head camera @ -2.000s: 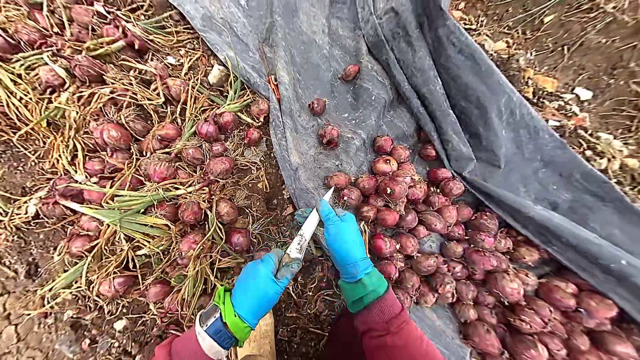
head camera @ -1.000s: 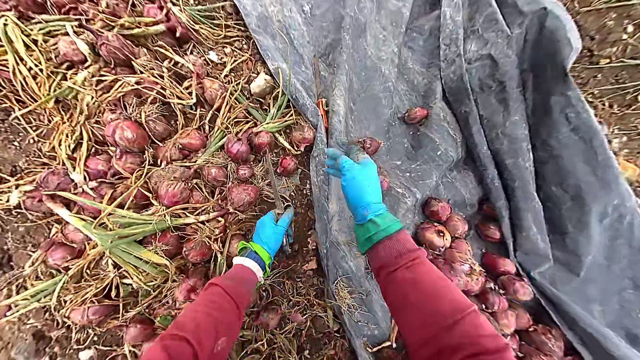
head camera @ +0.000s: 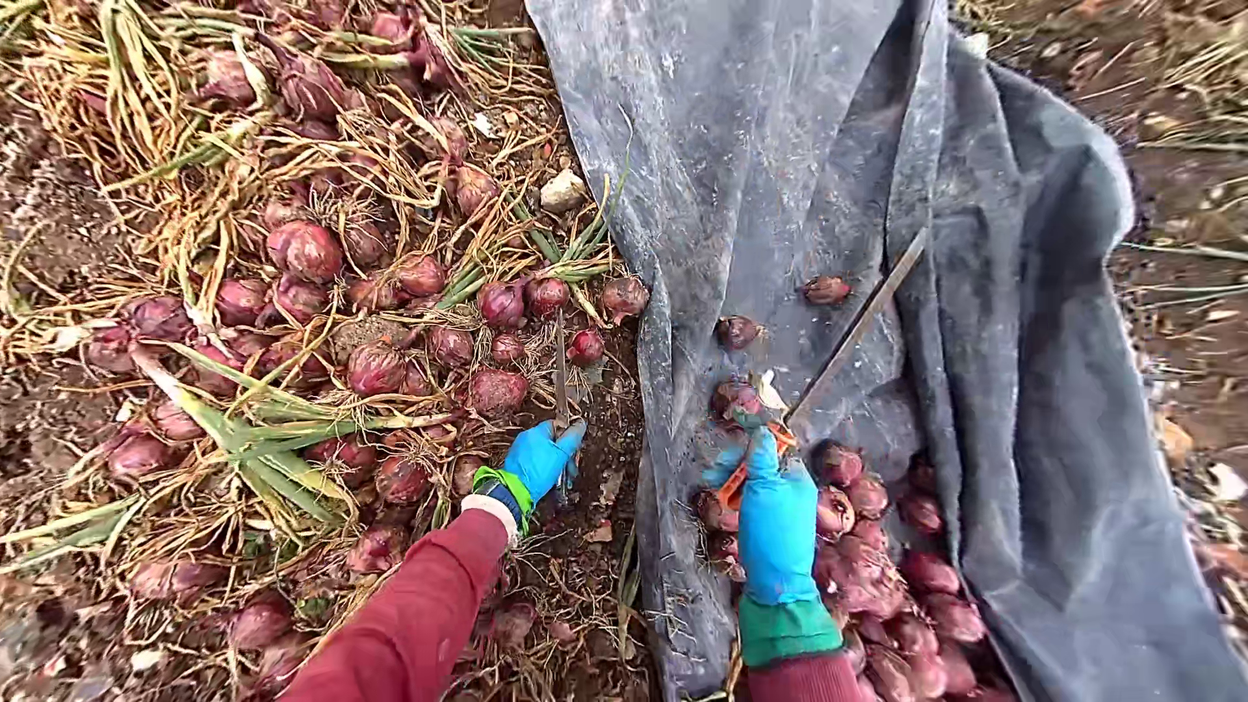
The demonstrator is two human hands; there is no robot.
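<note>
In blue gloves, both of my hands hold tools. My left hand (head camera: pixel 546 458) grips a knife (head camera: pixel 561 375) by the handle, its narrow blade pointing up over the soil beside red onions (head camera: pixel 498 392). My right hand (head camera: pixel 775 507) is closed around the orange handle of a long, narrow metal tool (head camera: pixel 858 327), which slants up and right over the grey sheet (head camera: pixel 682 88). Whether this tool is a file or a blade is unclear. Beside my right hand, more red onions (head camera: pixel 868 575) lie on the sheet; part of the orange handle is hidden by the glove.
Onions with dry leaves and roots (head camera: pixel 302 249) cover the soil at left. A pale stone (head camera: pixel 563 191) sits near the sheet's left edge. Raised folds of the sheet (head camera: pixel 1033 292) run down the right side, with bare soil and plant debris (head camera: pixel 1189 195) beyond.
The orange-handled tool, lying near the sheet's left edge in the earlier frames, is now in my right hand. The knife has gone from between both hands to my left hand alone.
</note>
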